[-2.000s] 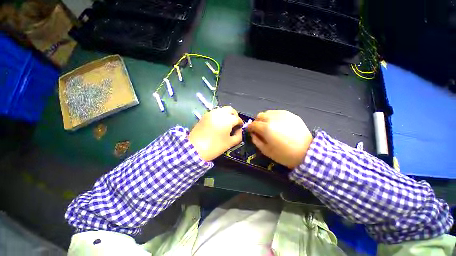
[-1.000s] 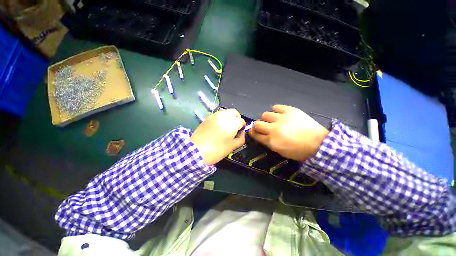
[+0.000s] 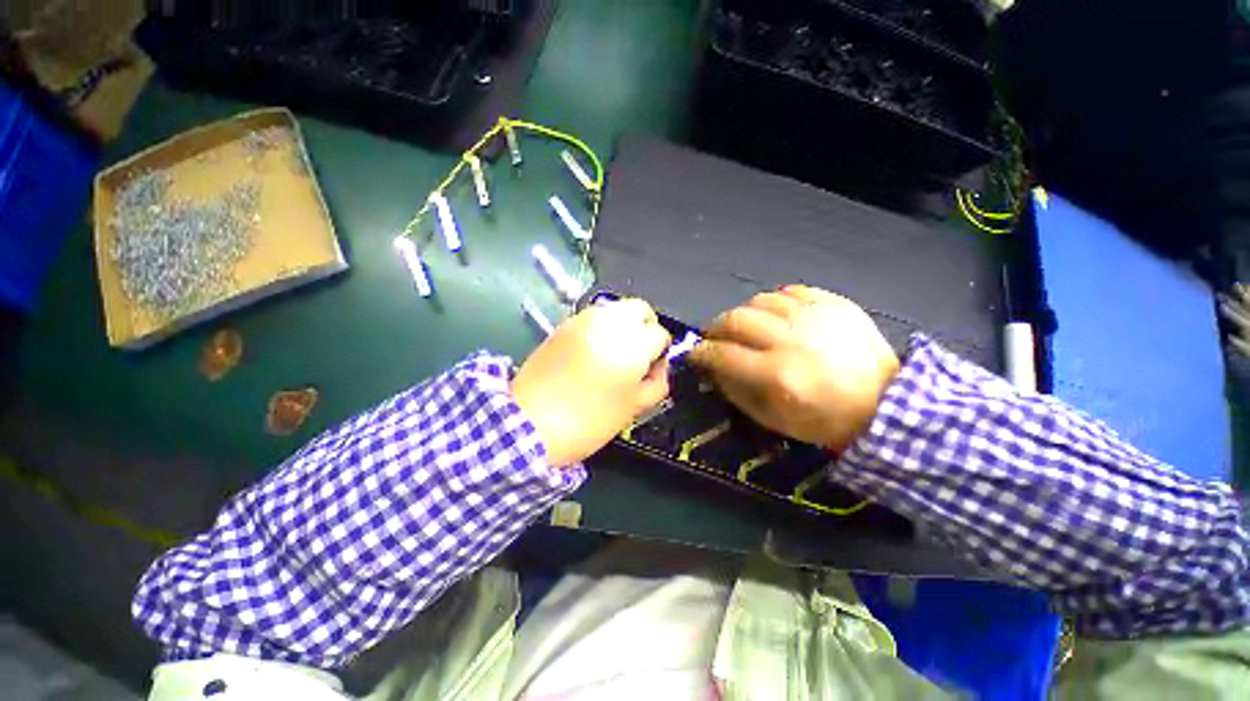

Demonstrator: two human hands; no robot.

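Note:
A black housing (image 3: pixel 768 463) lies at the front edge of the black mat, with yellow wire along its near side. My left hand (image 3: pixel 592 377) is at its left end, fingers pinched on a small white sleeved piece (image 3: pixel 681 345). My right hand (image 3: pixel 802 363) meets it from the right, fingertips at the same white piece. My hands cover much of the housing's far side. The yellow wire harness (image 3: pixel 546 130) loops out to the left on the green bench, with several white sleeved pieces hanging from it.
A tan parts tray (image 3: pixel 295 226) with tiny silver bits is at left, two brown patches (image 3: pixel 291 411) near it. Black stacked housings (image 3: pixel 850 89) stand behind the black mat (image 3: pixel 809 240). A blue sheet (image 3: pixel 1131 329) and white tube (image 3: pixel 1019 359) are at right. A person's hand shows at the right edge.
The view has shifted slightly, so the tray sits further left. Both hands stay together at the white piece. More of the housing's near side and its yellow wire shows than two seconds ago.

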